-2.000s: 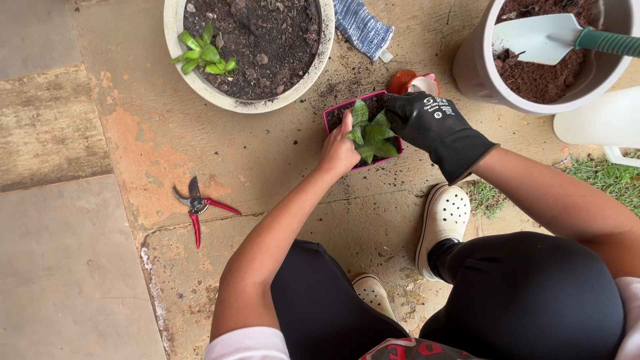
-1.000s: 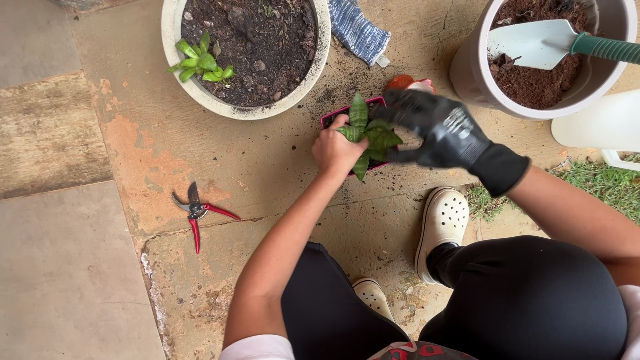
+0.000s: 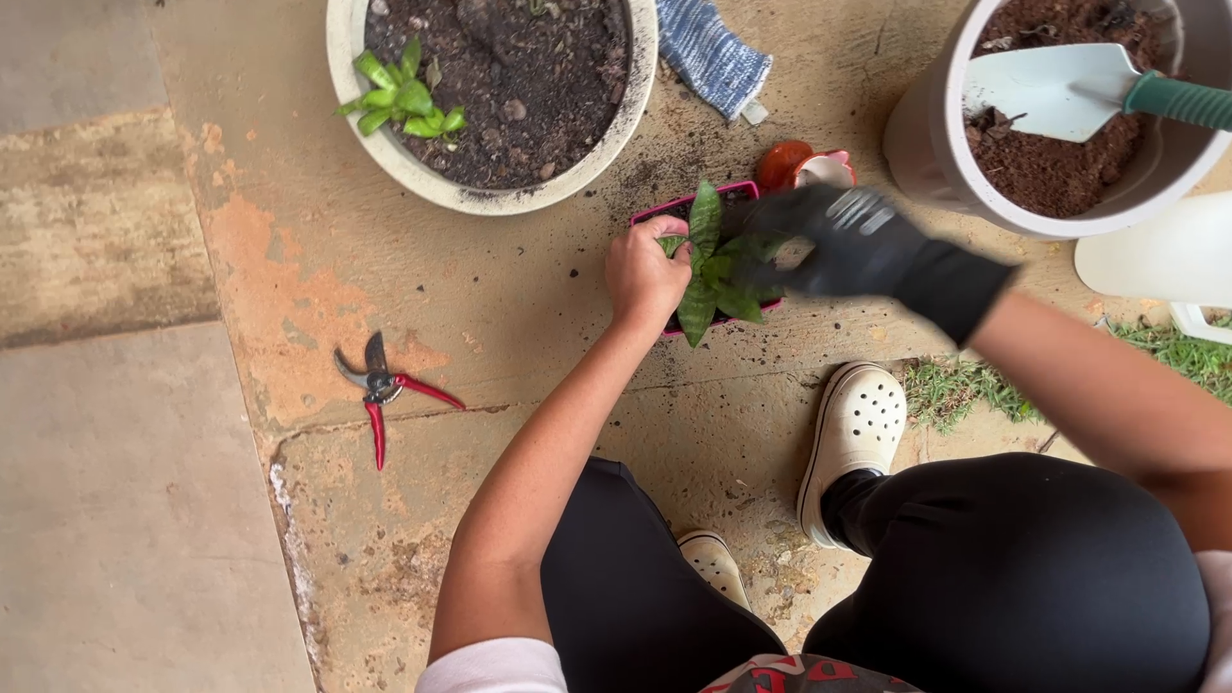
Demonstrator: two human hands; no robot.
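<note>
A green, dark-banded leafy plant stands in a small pink-rimmed rectangular pot of dark soil. My bare left hand is at the pot's left side, thumb and forefinger closed on a leaf of the plant. On my right hand is a black coated glove; it is blurred, over the pot's right side and against the leaves there. Its fingertips are partly hidden, so whether it grips anything is unclear. Just above the glove, a small orange and white ceramic pot lies on its side.
A large round planter with soil and a succulent stands upper left. Beside it lies a blue knitted glove. A hand trowel rests in a tall pot. Red-handled pruning shears lie open on the paving. A white container stands right.
My gloved right hand has moved at the small pot's right side, turning from fingers down by the leaves to stretched leftward over them. My left hand stays at the plant.
</note>
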